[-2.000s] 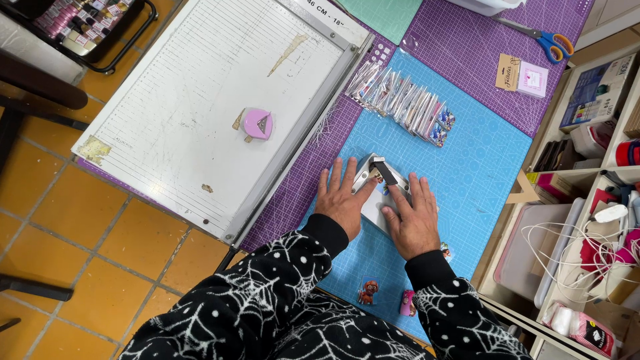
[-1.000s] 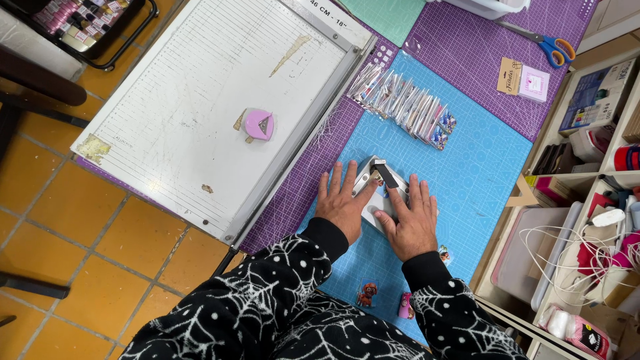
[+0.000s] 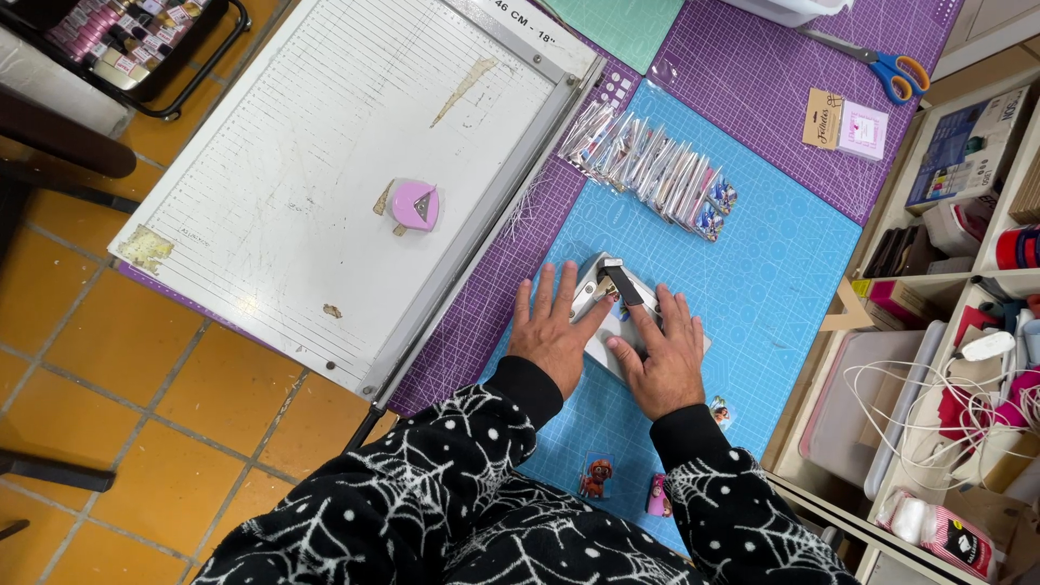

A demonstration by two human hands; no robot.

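Both my hands rest on a small white-and-grey desktop punch or press (image 3: 605, 345) with a black lever, standing on the blue cutting mat (image 3: 764, 276). My left hand (image 3: 552, 329) lies at its left side, fingers spread, the index fingertip near the metal part under the lever. My right hand (image 3: 665, 353) is at its right side, with a fingertip at the lever's end. A small colourful printed piece shows between my fingertips, partly hidden; whether a hand grips it I cannot tell. Near my sleeves lie a printed dog figure (image 3: 596, 477), a pink printed piece (image 3: 658, 496) and another printed cutout (image 3: 720, 412).
A row of bagged printed pieces (image 3: 650, 171) lies beyond the press. At left is a large paper trimmer (image 3: 325, 162) holding a lilac corner punch (image 3: 415, 205). Scissors (image 3: 881, 65) and a small card pack (image 3: 861, 130) are at upper right, beside shelves (image 3: 910, 292) with supplies.
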